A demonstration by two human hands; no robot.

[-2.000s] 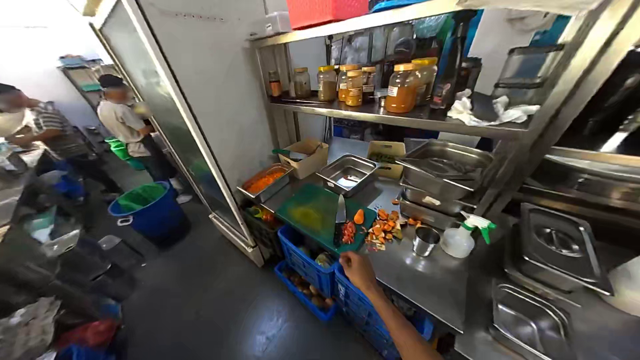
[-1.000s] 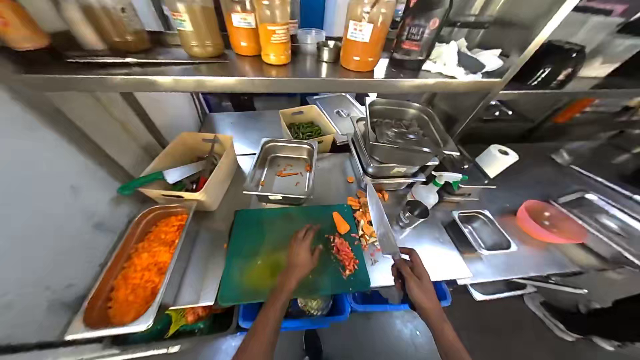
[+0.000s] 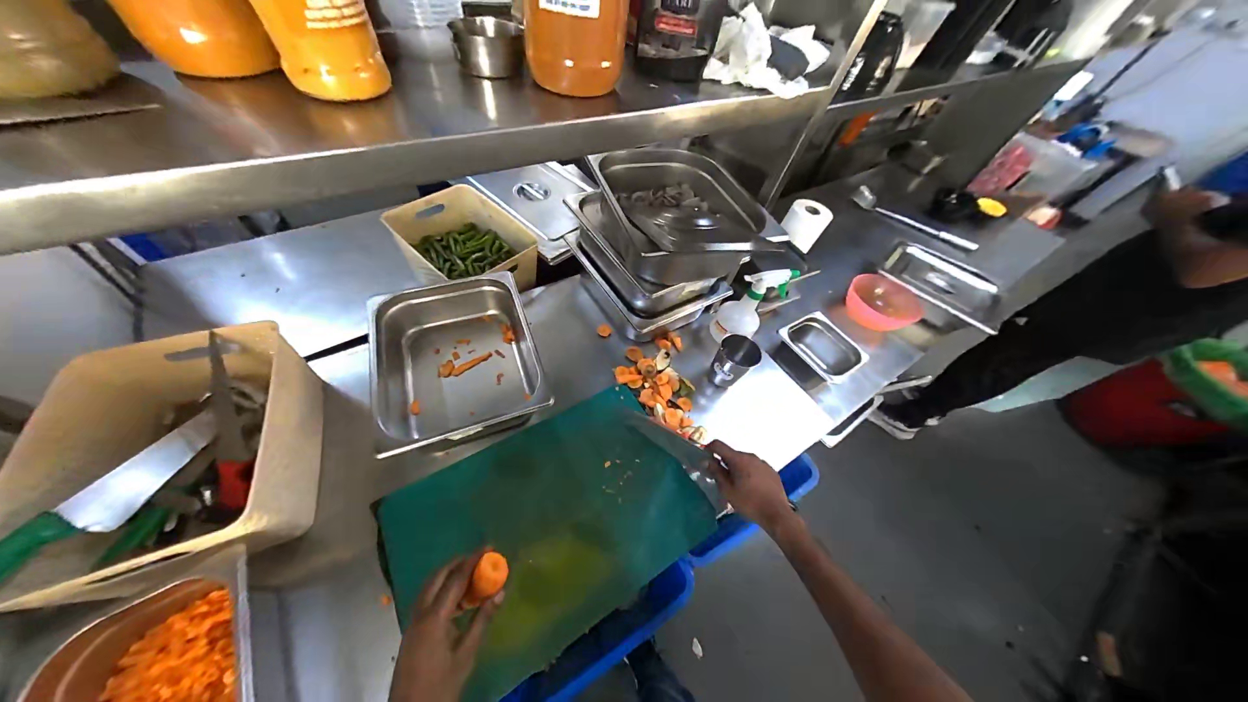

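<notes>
In my left hand (image 3: 444, 619) is a carrot piece (image 3: 488, 575), its cut end up, over the near left part of the green cutting board (image 3: 585, 487). My right hand (image 3: 749, 483) grips a knife at the board's right edge; its blade (image 3: 673, 447) points up and left and looks blurred. Small scraps dot the board near the blade. Carrot slices and peelings (image 3: 663, 385) lie in a heap on the steel counter just past the board. Behind the board stands a steel pan (image 3: 458, 361) with a few carrot bits.
A cream bin (image 3: 292, 439) with knives and a pan of chopped carrot (image 3: 180, 648) stand at left. Green chillies (image 3: 463, 251) fill a box behind. A steel cup (image 3: 734, 361), spray bottle (image 3: 738, 317) and stacked pans (image 3: 673, 224) sit right. A shelf (image 3: 439, 136) overhangs; a person (image 3: 1102, 302) stands at right.
My left hand, bare over the board a second ago, now holds the carrot piece. The chopped red pieces and the carrot are gone from the board's right part. The view has shifted.
</notes>
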